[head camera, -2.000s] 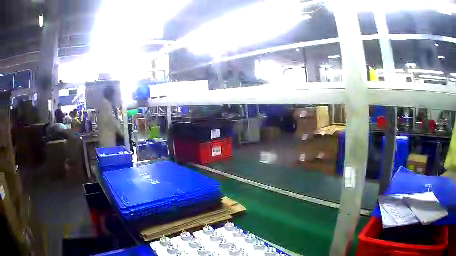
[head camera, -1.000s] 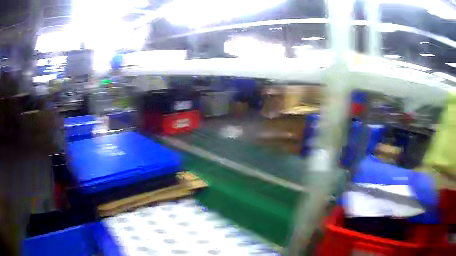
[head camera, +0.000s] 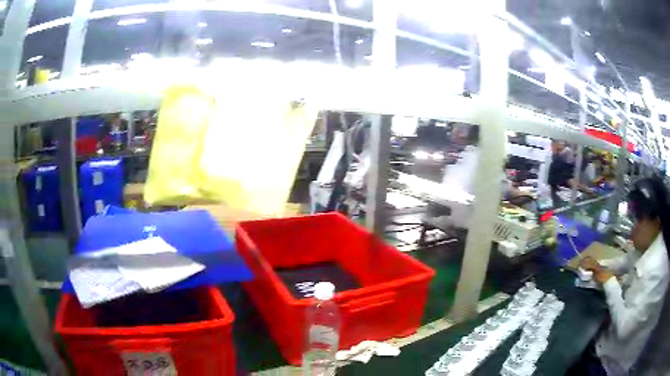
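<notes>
Neither of my hands is in view. Nearest in front stand two red crates. The left red crate (head camera: 147, 344) has a white label with dark characters, and a blue sheet (head camera: 213, 246) with white papers (head camera: 136, 270) lies on top. The open red crate (head camera: 367, 301) holds dark contents with white marks. A clear water bottle (head camera: 322, 334) with a white cap stands upright before it. A crumpled white work glove (head camera: 367, 351) lies beside the bottle. White plug-in units (head camera: 488, 334) lie in two rows on the dark bench at the right.
A person in a white top (head camera: 635, 294) sits at the right, hands at a small white item. A pale post (head camera: 481, 183) rises between crates and bench. Yellow and cream sheets (head camera: 180, 147) hang behind the crates. Blue bins (head camera: 103, 187) stand at back left.
The view has swung right. The blue sheet stack and dense white units have left the picture; the open red crate, bottle, glove, two rows of units and seated person have come in.
</notes>
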